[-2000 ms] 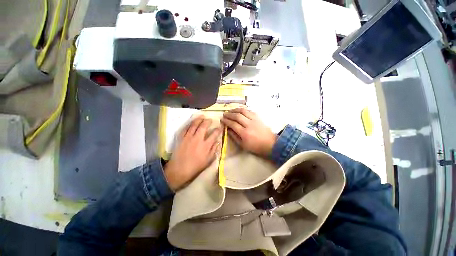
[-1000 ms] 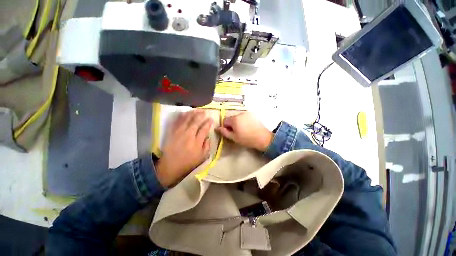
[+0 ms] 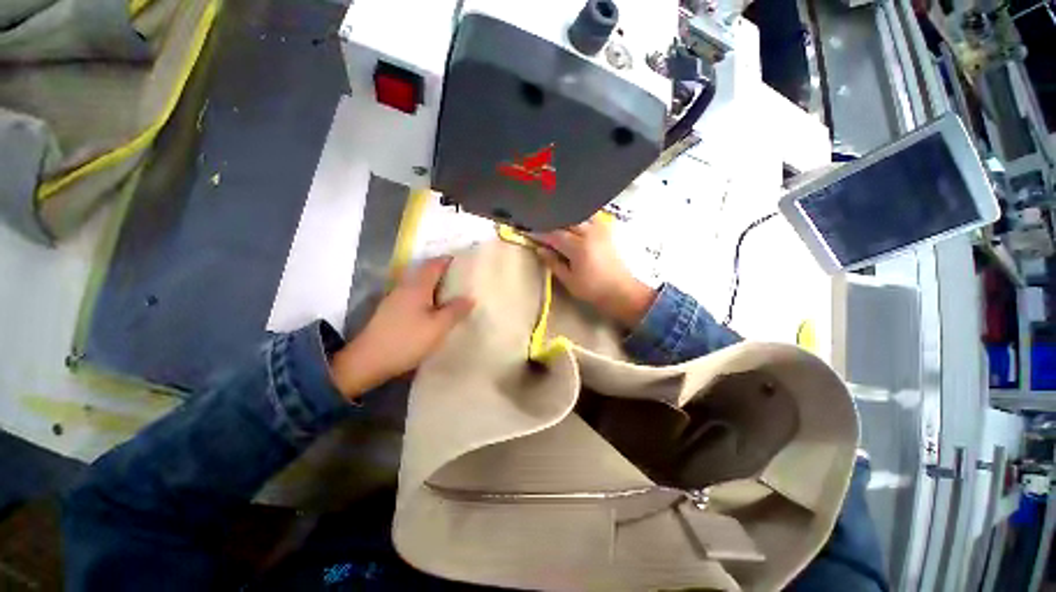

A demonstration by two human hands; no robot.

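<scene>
The beige tote bag lies on its side toward my lap, its open mouth with dark inside facing lower right. A yellow piping line runs up the bag toward the machine head. My left hand is at the bag's left edge, thumb and fingers around that edge. My right hand holds the bag's far end beside the piping, fingers bent, just below the dark machine head with its red logo. The machine head hides the needle area.
A red switch is on the machine's left. Beige pieces with yellow edges lie at the upper left. A control tablet stands at the right with a thin black cable. A small yellow oblong lies near the bag.
The view has turned and shifted. My left hand has moved from flat on the bag to its left edge. The bag's far end is lifted and bunched, with my right hand on it.
</scene>
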